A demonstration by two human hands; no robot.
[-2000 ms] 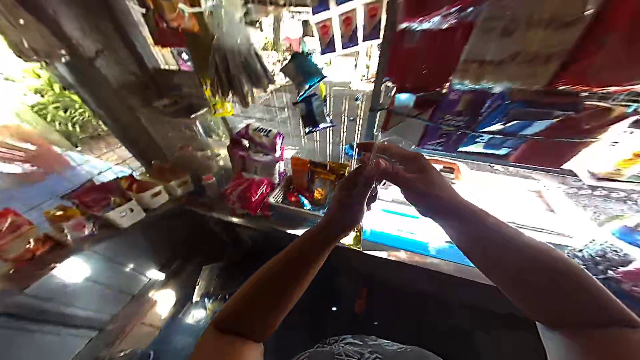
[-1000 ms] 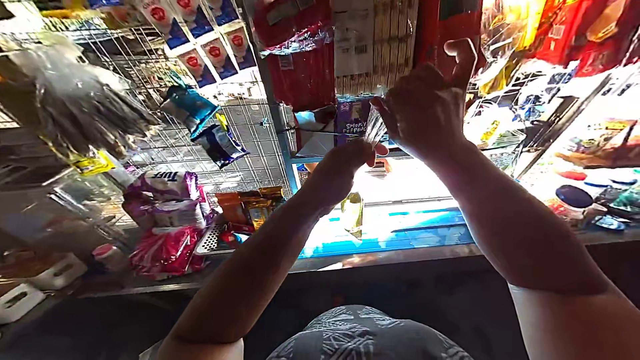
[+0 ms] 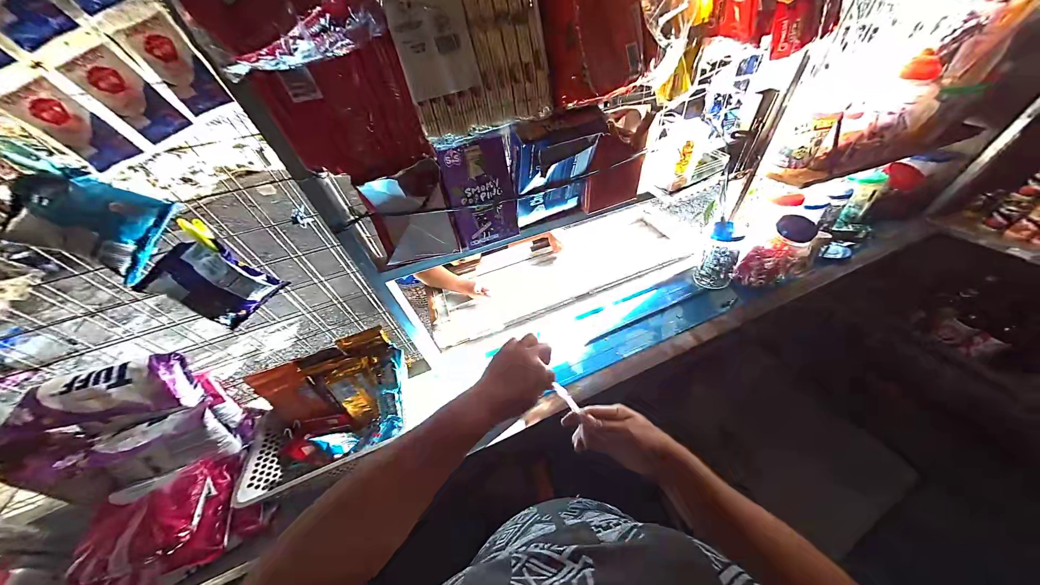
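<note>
A thin, pale, translucent strip, perhaps thin plastic (image 3: 565, 396), stretches between my two hands above the near edge of the blue counter (image 3: 634, 333). My left hand (image 3: 517, 372) is closed on its upper end, fingers curled. The lower end is pinched between thumb and fingers of my right hand (image 3: 613, 435). Beyond the counter, another person's hand (image 3: 471, 288) rests near the bright opening, apart from mine.
A perforated white basket (image 3: 262, 463) with foil packets stands at left, beside purple and pink packs (image 3: 154, 406). Lidded jars (image 3: 719, 258) stand on the counter at right. A wire grille (image 3: 268, 219) with hanging packets rises at left; red packs (image 3: 341, 114) hang above.
Both my hands have come down from in front of the hanging goods to the counter's edge, with the pale strip between them. The view has swung right. Another person's hand now shows at the opening.
</note>
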